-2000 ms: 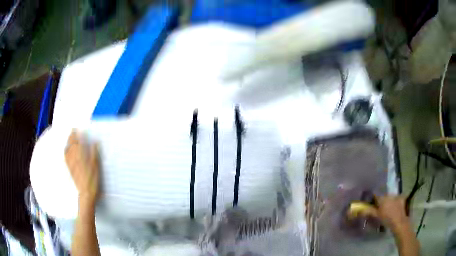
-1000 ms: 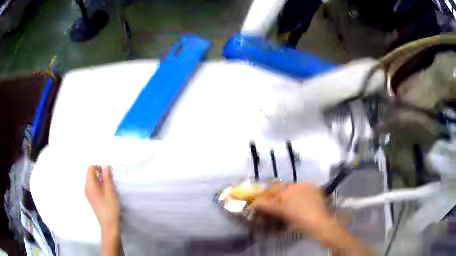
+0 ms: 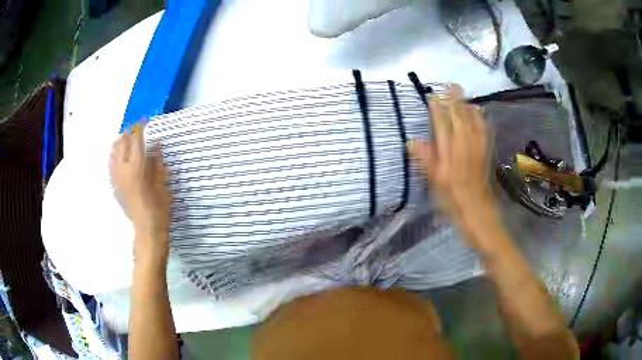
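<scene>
A white garment with thin dark stripes (image 3: 267, 155) lies spread across the white padded board (image 3: 77, 232). Three black tapes (image 3: 366, 140) cross its right part; the rightmost is partly covered by my right hand. My left hand (image 3: 141, 172) is on the garment's left edge, fingers blurred; whether it pinches the cloth is unclear. My right hand (image 3: 454, 144) is at the garment's right end, over the tapes, also blurred. The steam iron (image 3: 545, 179), with a tan handle, rests on the grey-brown rest pad (image 3: 531, 126), right of my right hand, untouched. Bunched cloth lies along the near side.
A blue bar (image 3: 165, 60) lies at the far left of the board. A pointed silvery plate (image 3: 475, 31) and a round dark object (image 3: 526, 65) are at the far right. A brown ribbed bin (image 3: 24, 225) stands at left.
My right hand has let go of the iron, which now stands on the pad at right. Both hands are on the garment, and its tapes lie nearer the right end.
</scene>
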